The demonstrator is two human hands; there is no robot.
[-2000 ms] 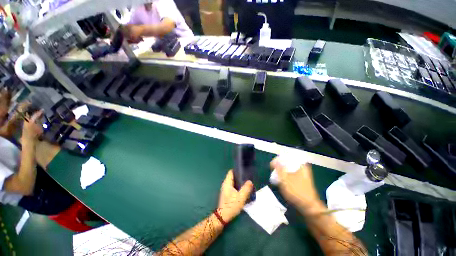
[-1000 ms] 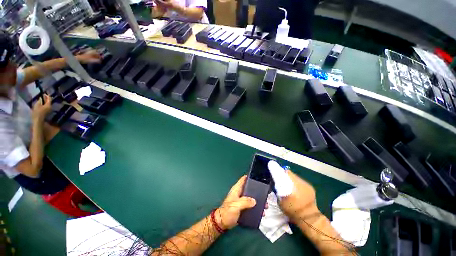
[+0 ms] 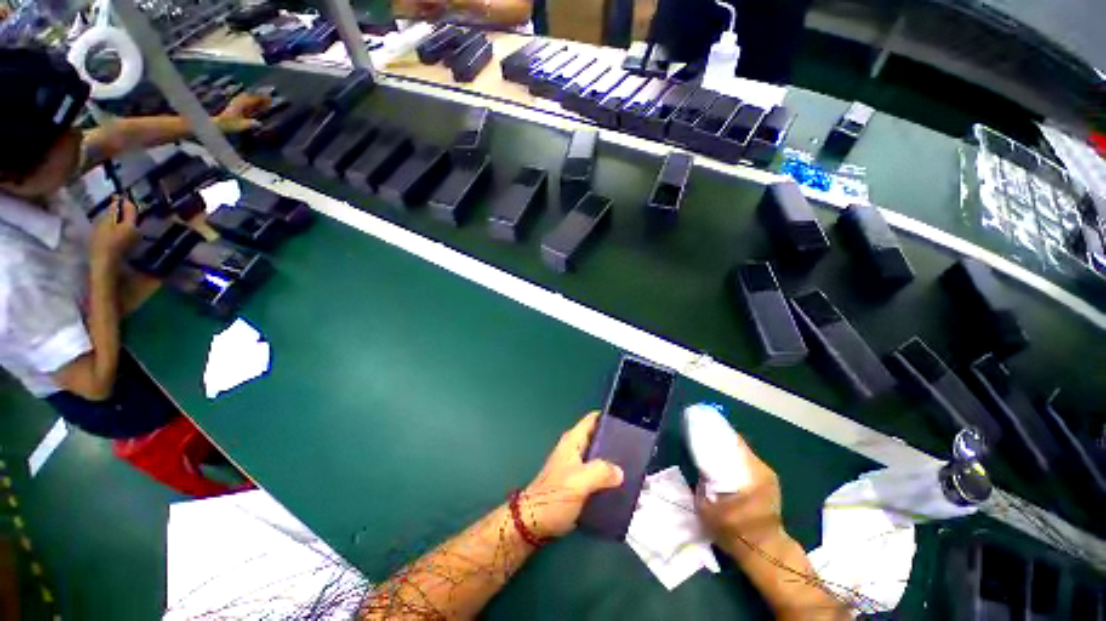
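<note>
My left hand [image 3: 566,480] grips a dark oblong housing [image 3: 628,443] upright, with its glossy dark window at the top end, above the green bench. My right hand [image 3: 742,495], slightly blurred, holds a white wiping cloth [image 3: 716,449] over its fingers, just right of the housing and apart from it. A tiny bright blue bit [image 3: 703,409] shows near the cloth's tip. A flat white spare wipe [image 3: 670,534] lies on the bench between and below the hands. A bottle with a shiny metal top [image 3: 967,483] stands to the right, with white cloth [image 3: 867,546] beside it.
Many dark housings [image 3: 576,231] lie on the belt beyond the pale edging [image 3: 485,281]. A black tray [image 3: 1019,582] is at lower right. A crumpled wipe [image 3: 237,359] and paper sheet [image 3: 243,546] lie left. A person [image 3: 55,285] works at left. A clear tray [image 3: 1025,200] is at upper right.
The housing has turned to show its window, which the cloth touched one second ago. My right hand has since moved right, off the housing. The camera view has shifted.
</note>
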